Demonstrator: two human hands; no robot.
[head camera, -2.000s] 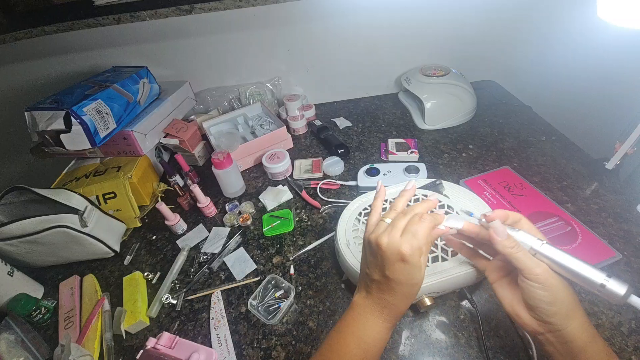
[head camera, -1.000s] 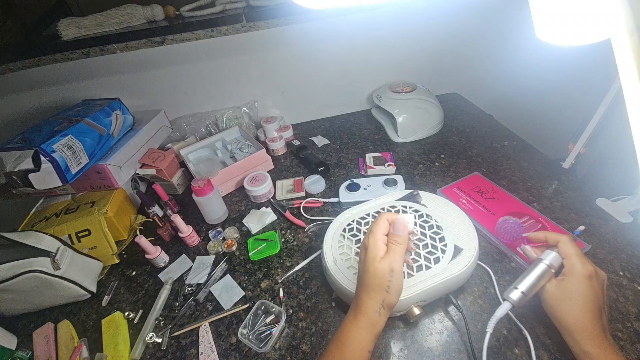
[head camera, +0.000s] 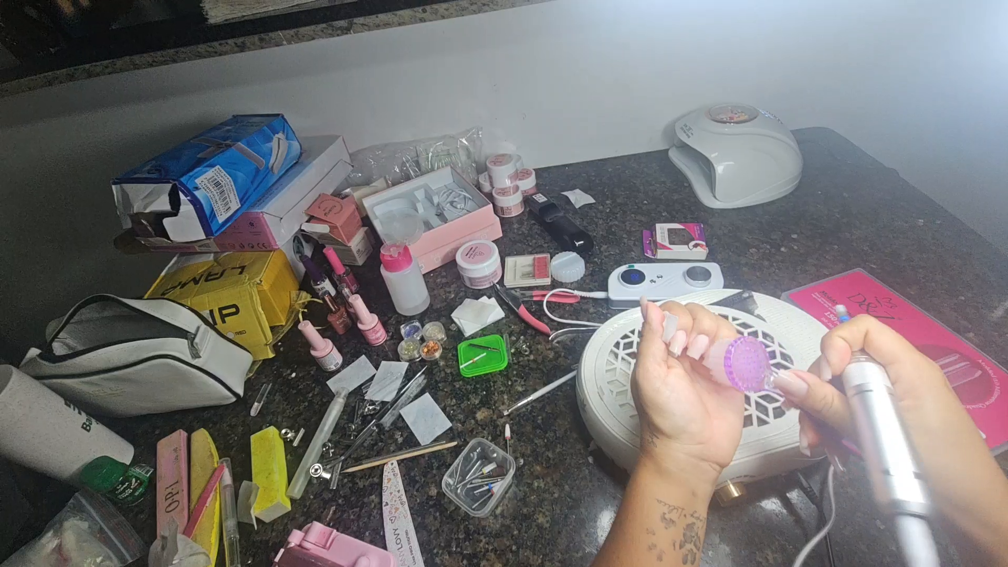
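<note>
Above the white nail dust collector (head camera: 803, 323) my left hand (head camera: 689, 394) is turned palm up with its fingers curled. A round dust brush with purple bristles (head camera: 746, 365) is at its fingertips. My right hand (head camera: 882, 386) grips the brush between thumb and finger and also holds a silver electric nail drill handpiece (head camera: 886, 433), its cable running downward. The white drill control unit (head camera: 665, 283) lies behind the dust collector. A pink sheet in a clear cover (head camera: 945, 346) lies under and beyond the right hand.
Nail polish bottles (head camera: 366, 320), a pump bottle (head camera: 405, 279) and a pink box (head camera: 433, 216) stand at left centre. Closer are a clear tub of drill bits (head camera: 478, 478), a green lid (head camera: 483, 355) and nail files (head camera: 172, 484). A white nail lamp (head camera: 736, 156) stands at the back.
The right hand has come from the right side to the left hand and now holds a purple brush along with the drill handpiece. The left hand has turned palm up.
</note>
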